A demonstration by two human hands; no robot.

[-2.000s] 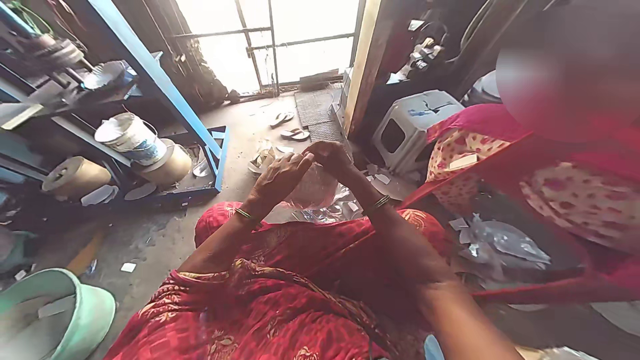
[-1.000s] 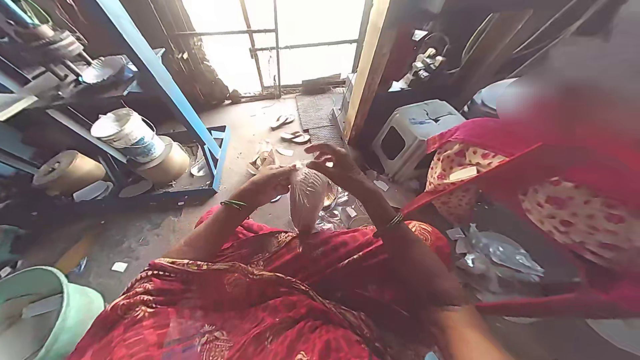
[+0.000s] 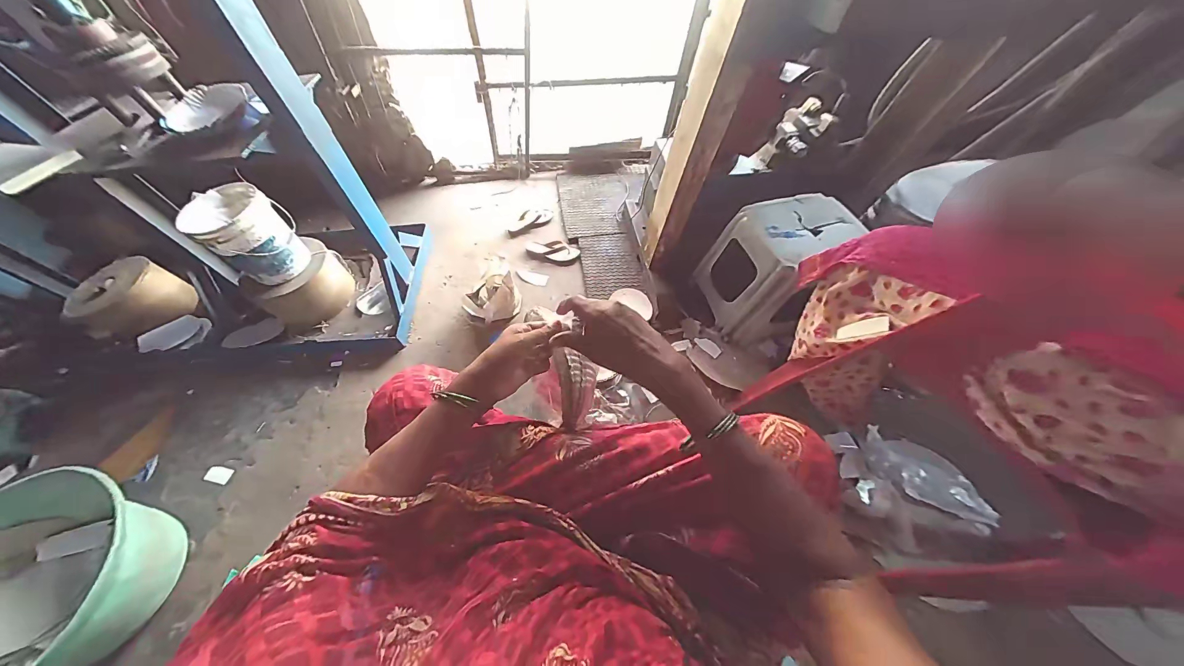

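A filled clear plastic bag (image 3: 575,384) hangs upright between my knees, its lower end touching the red cloth over my lap. Its gathered top is pinched in my left hand (image 3: 520,356), with a bit of whitish plastic showing at the fingertips. My right hand (image 3: 612,335) closes on the same bag neck from the other side, its fingers meeting those of the left. What fills the bag cannot be told. Behind and below the hands, loose clear plastic and pale round pieces (image 3: 633,302) lie on the floor, partly hidden by my right hand.
A green tub (image 3: 153,564) stands at lower left. A blue metal frame (image 3: 324,148) and a white bucket (image 3: 242,231) are at left. Sandals (image 3: 552,251) lie ahead. A white plastic stool (image 3: 786,250) stands at right, beside a seated person (image 3: 1045,370) in pink cloth. Plastic bags (image 3: 925,476) lie nearby.
Two seconds ago both hands were at the bag's top, the right one higher. Since one second ago, my right hand's spread fingers have closed in on the bag's neck beside my left.
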